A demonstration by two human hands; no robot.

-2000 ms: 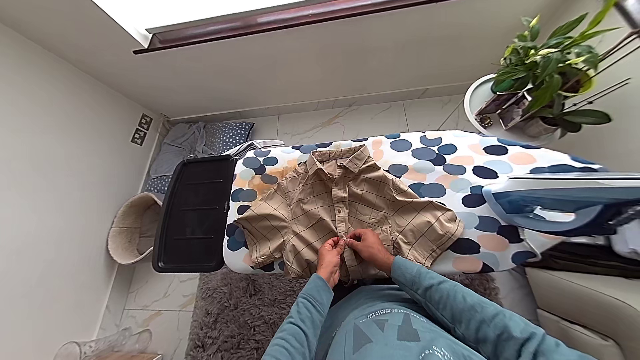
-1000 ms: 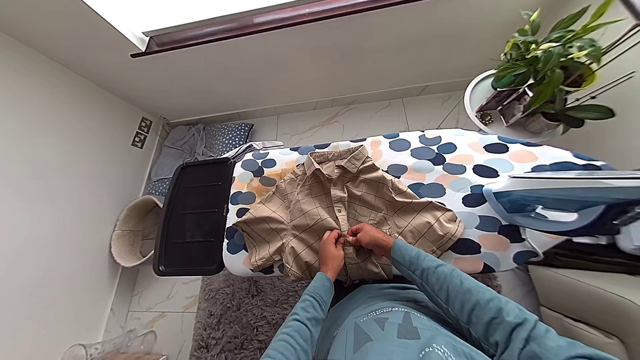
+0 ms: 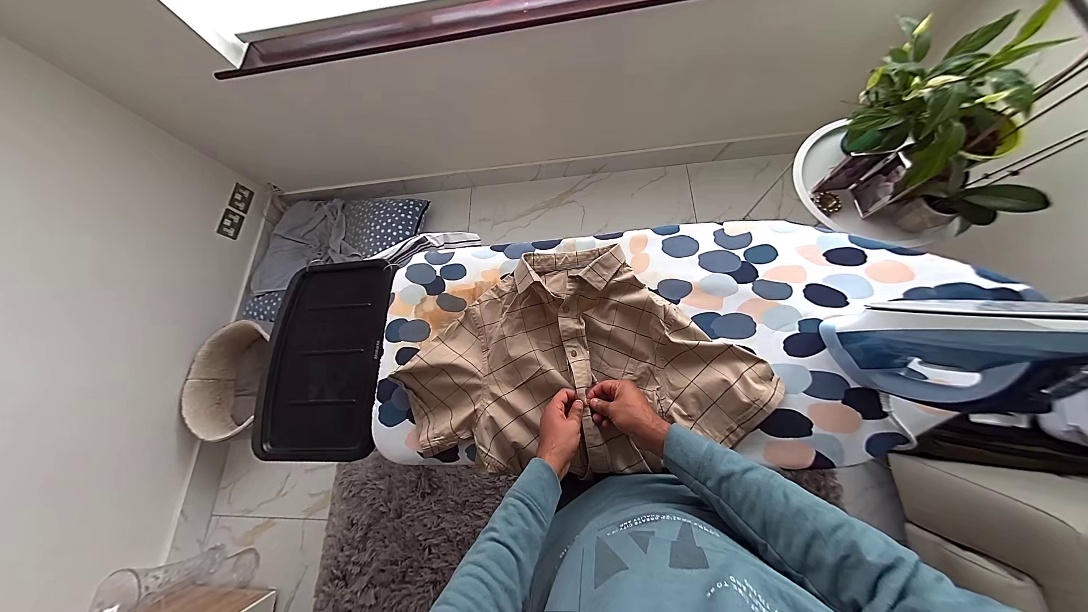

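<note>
A tan short-sleeved shirt with dark check lines lies face up on an ironing board with a spotted cover, its collar toward the wall. My left hand pinches the button placket below the chest, thumb and fingers together. Close beside it, the fingertips of my right hand grip the same placket from the other side. The button between them is hidden by my fingers. An upper button shows on the placket above my hands. To the right, a blue and white steam iron rests at the board's wide side.
A black plastic tray adjoins the board's left end, with a fleece pet bed beyond it. Potted plants stand on a round white table at the back right. A grey shaggy rug lies below; a leather seat is at lower right.
</note>
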